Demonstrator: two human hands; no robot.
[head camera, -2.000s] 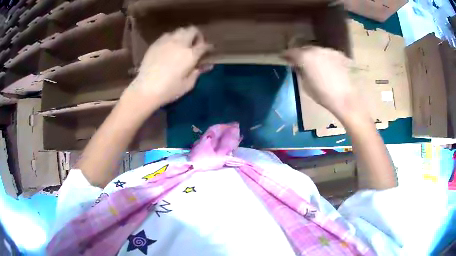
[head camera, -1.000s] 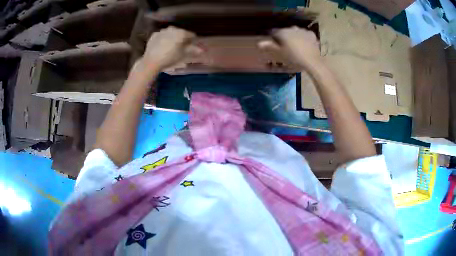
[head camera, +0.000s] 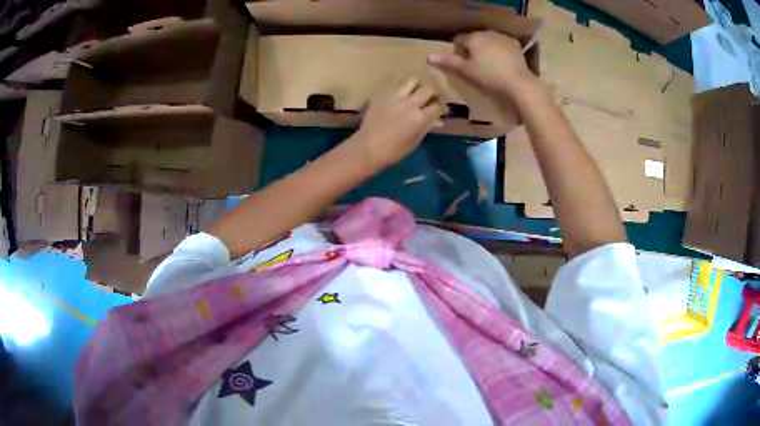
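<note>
A brown open carton (head camera: 342, 71) lies across the top middle, its plain inside facing me, with two dark slots along its near edge. My left hand (head camera: 402, 121) is at the carton's near edge by the right slot, fingers bent over the tan panel. My right hand (head camera: 492, 60) is over the carton's right part, thumb pointing left and the other fingers curled. Whether either hand grips the cardboard cannot be told. A flat blank (head camera: 596, 125) with notched edges and a small white label lies right of the carton.
Nested open boxes (head camera: 158, 154) stand at the left. Another brown box (head camera: 722, 170) stands at the right edge. Small scraps lie on the green table (head camera: 400, 162). Below table level are a yellow crate (head camera: 705, 299), a red plastic item (head camera: 744, 320) and brown cardboard.
My left hand has moved right along the carton's near edge, closer to my right hand. The carton's tan inner panel and slots now show clearly. The view has shifted slightly.
</note>
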